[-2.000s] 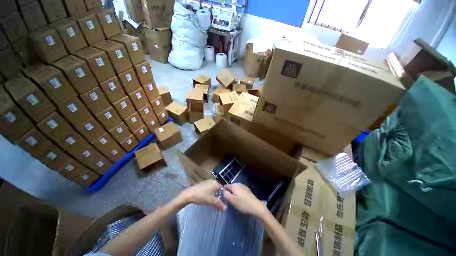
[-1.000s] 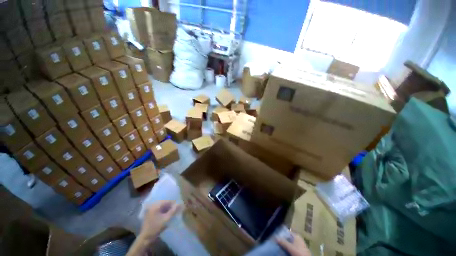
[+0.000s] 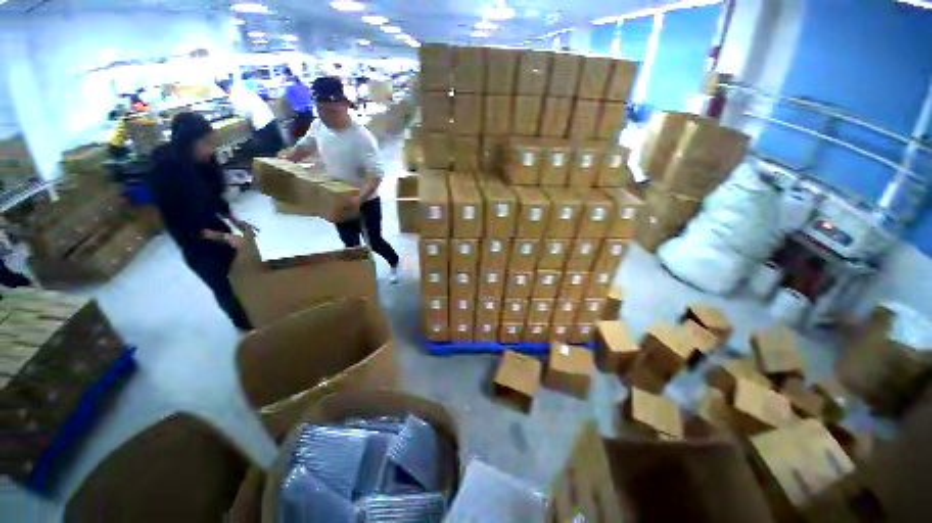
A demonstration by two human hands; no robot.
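Note:
Neither of my hands is in the picture. A large rounded collecting carton (image 3: 447, 424) stands nearest in front of me at the bottom. Shiny ribbed air column bags (image 3: 337, 460) lie in a loose pile inside it. A milky film sheet (image 3: 498, 494) shows just right of it, cut off by the lower edge. The open supply carton (image 3: 583, 480) is at the bottom right, its inside dark; I cannot tell what it holds.
White-labelled cartons (image 3: 521, 220) are stacked on a blue pallet (image 3: 491, 348) ahead. Small boxes (image 3: 654, 413) lie scattered at right. Open brown cartons (image 3: 317, 347) stand at left. One person (image 3: 347, 153) carries a carton; another in dark clothes (image 3: 194, 215) stands beside an open carton.
The view has swung left and up, bringing the people and collecting carton into sight. Both hands have left the picture. The large printed carton and green bales are out of view.

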